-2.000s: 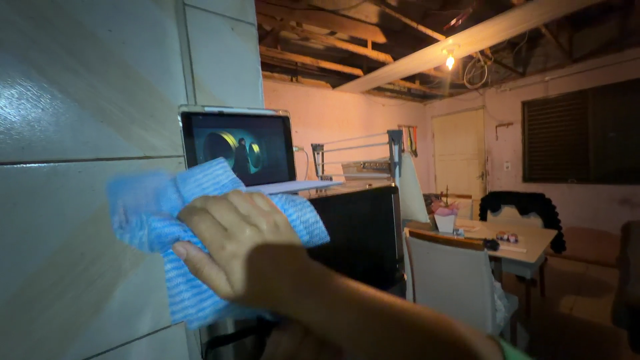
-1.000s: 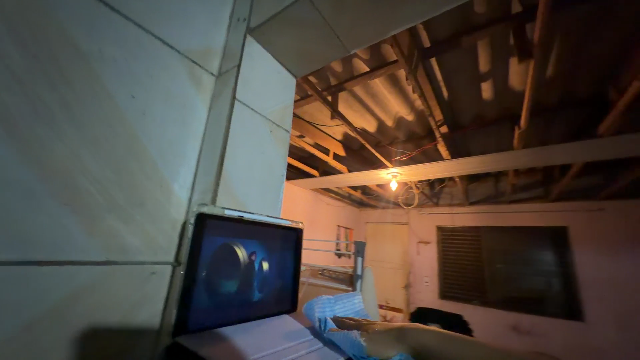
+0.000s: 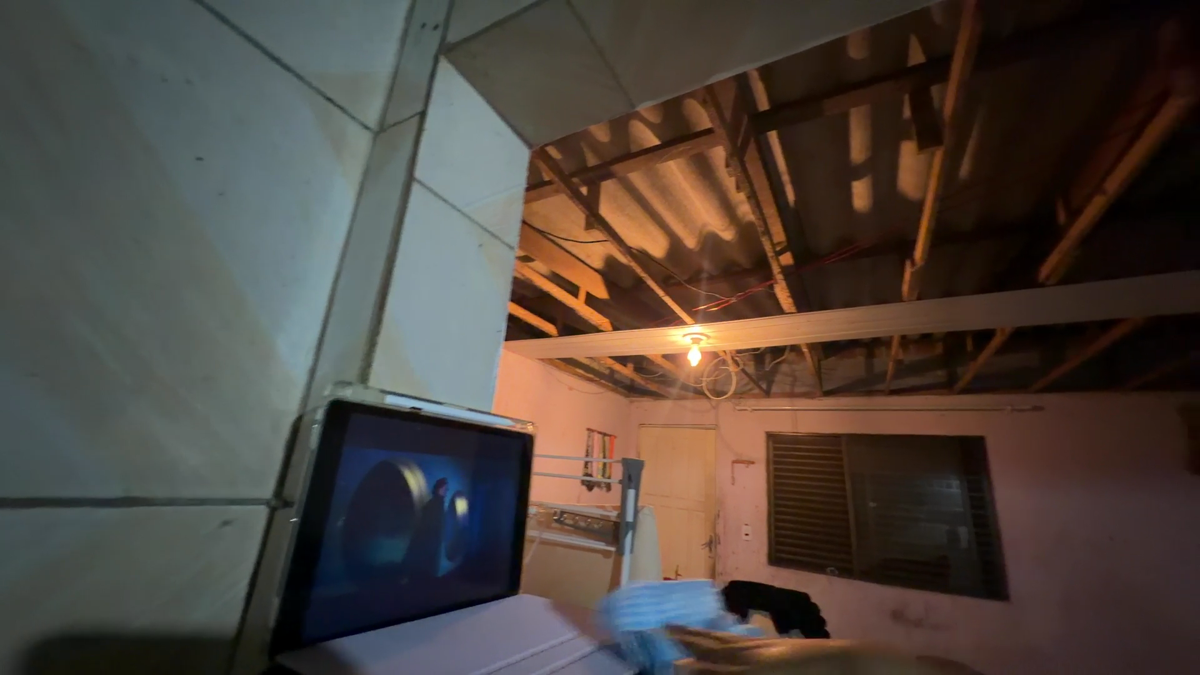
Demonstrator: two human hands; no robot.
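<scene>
My right hand (image 3: pixel 750 649) is at the bottom edge, blurred, with a blue-and-white striped cloth (image 3: pixel 664 609) in its fingers. Only part of the hand and forearm shows. Left of the cloth, a tablet in a clear-edged case (image 3: pixel 422 525) stands tilted by the tiled wall, its screen lit with a dark blue picture. The pale cover flap (image 3: pixel 469 642) spreads in front of the tablet, close to the cloth; whether they touch cannot be told. My left hand is out of view.
A tiled wall (image 3: pixel 141 281) fills the left side. Beyond the tablet are a folding metal rack (image 3: pixel 630 511), a dark item draped over a chair (image 3: pixel 776 607), a pale door (image 3: pixel 677 497) and a window (image 3: pixel 886 511). A lit bulb (image 3: pixel 694 352) hangs under the roof beams.
The view has tilted up strongly since two seconds ago. My right hand, earlier in front of the tablet with the cloth, is now to its right, low in view, still holding the cloth.
</scene>
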